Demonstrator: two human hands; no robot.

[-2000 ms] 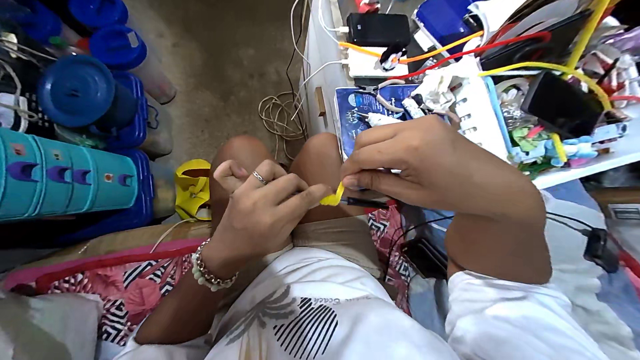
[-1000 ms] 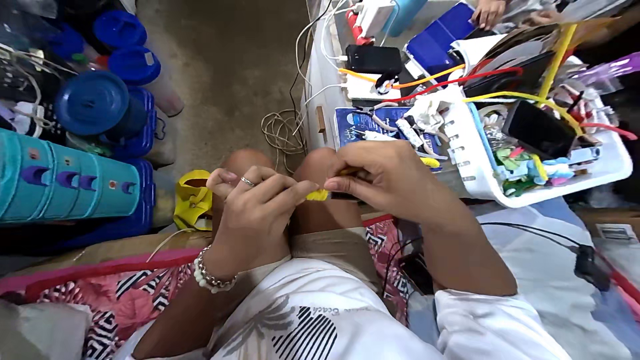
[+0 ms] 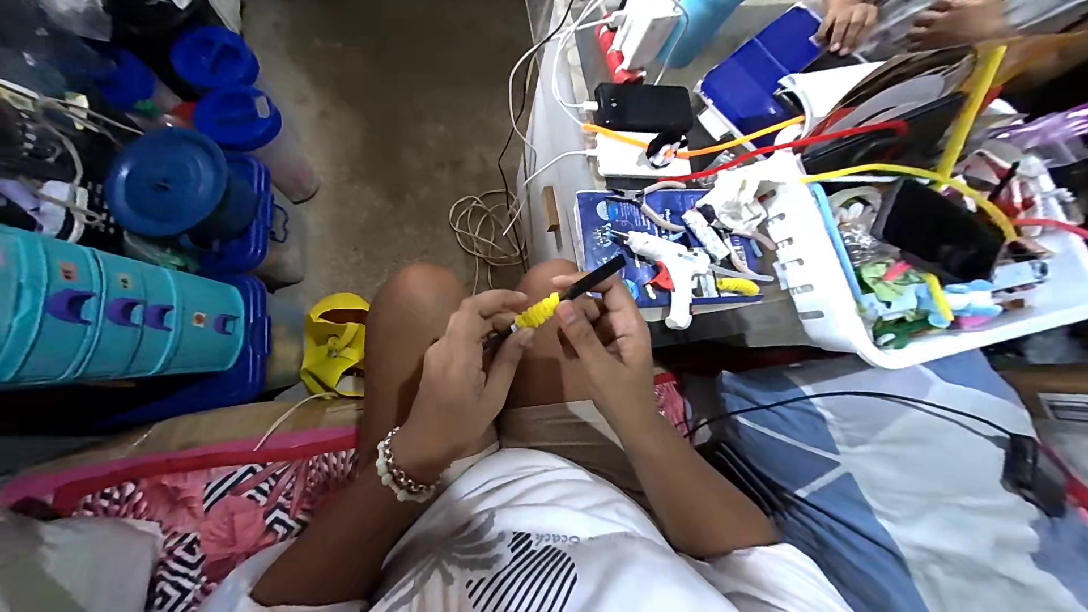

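A black stick-like rod, perhaps a pen, carries a tight coil of fuzzy yellow pipe cleaner around one end. My left hand pinches the coil's lower end between thumb and fingers. On the other side, my right hand grips the rod close to the coil, thumb on the near side. Both hands are above my lap. A white glue gun with a red trigger lies on the blue printed sheet at the right, beside pliers and a second yellow coiled piece.
A white plastic basket of craft bits stands at the right, near a black power bank and cables. Another person's hands show at the top right. Teal drawers and blue-lidded containers stand at the left, a yellow object near my knee.
My hands have tilted the piece, so the yellow coil and black rod now show plainly between them. My right hand has turned, its fingers now beneath the rod.
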